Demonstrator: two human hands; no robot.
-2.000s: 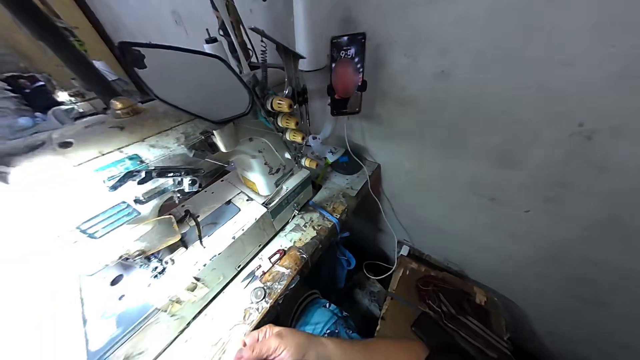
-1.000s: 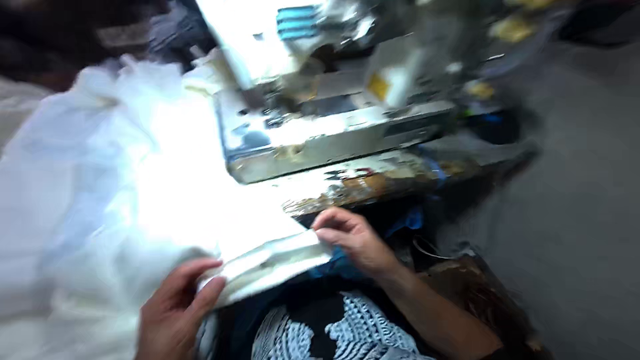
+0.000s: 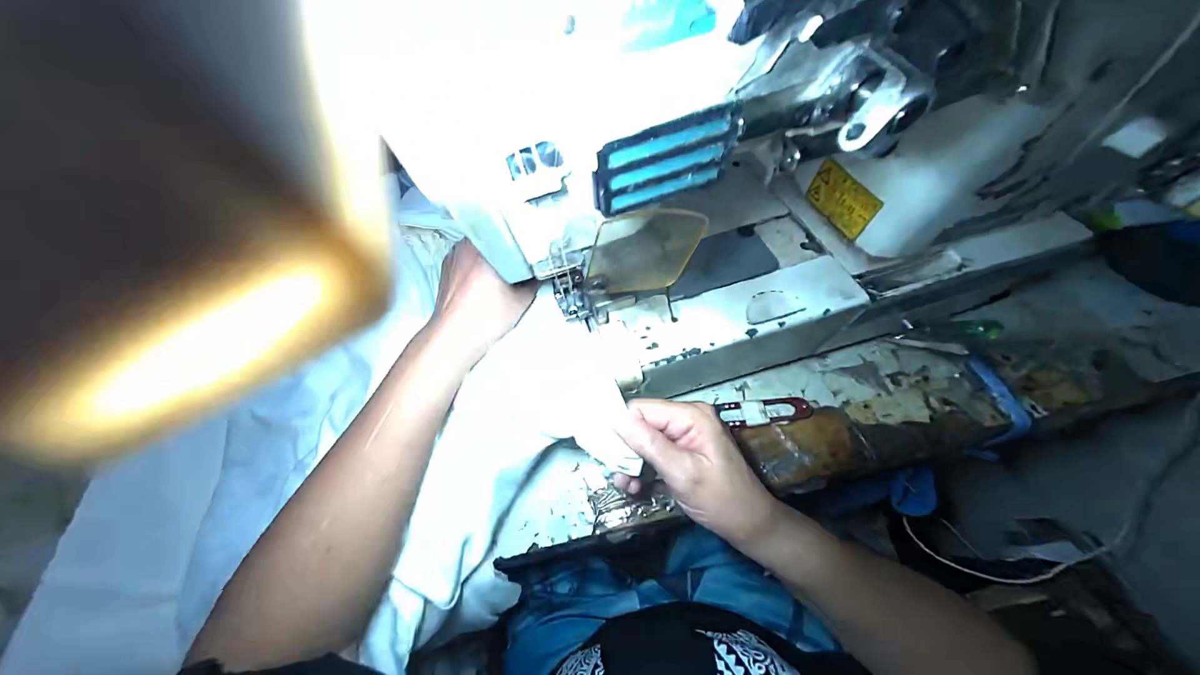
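White fabric (image 3: 506, 384) lies under the presser foot (image 3: 574, 298) of an industrial sewing machine (image 3: 450, 103) and drapes down the left side. My right hand (image 3: 698, 459) pinches the fabric's folded edge in front of the needle area. Behind and left of the presser foot, my left hand (image 3: 483, 286) rests on the fabric; its fingers are hidden by the machine head, so its grasp does not show. A tinted plastic guard (image 3: 647, 250) stands beside the needle. Small thread snips with red handles (image 3: 764, 412) lie on the table just beyond my right hand.
A blurred, glowing lamp-like object (image 3: 197, 347) fills the near upper left. The worn table edge (image 3: 816, 450) runs along the front, with a blue strip (image 3: 998, 398) tied round it. A white cable (image 3: 1012, 577) hangs at the lower right. Glare washes out the machine's upper part.
The fabric has moved from in front of the machine to under its presser foot. My left hand has moved forward beside the machine head; my right hand still holds an edge. The view has shifted closer.
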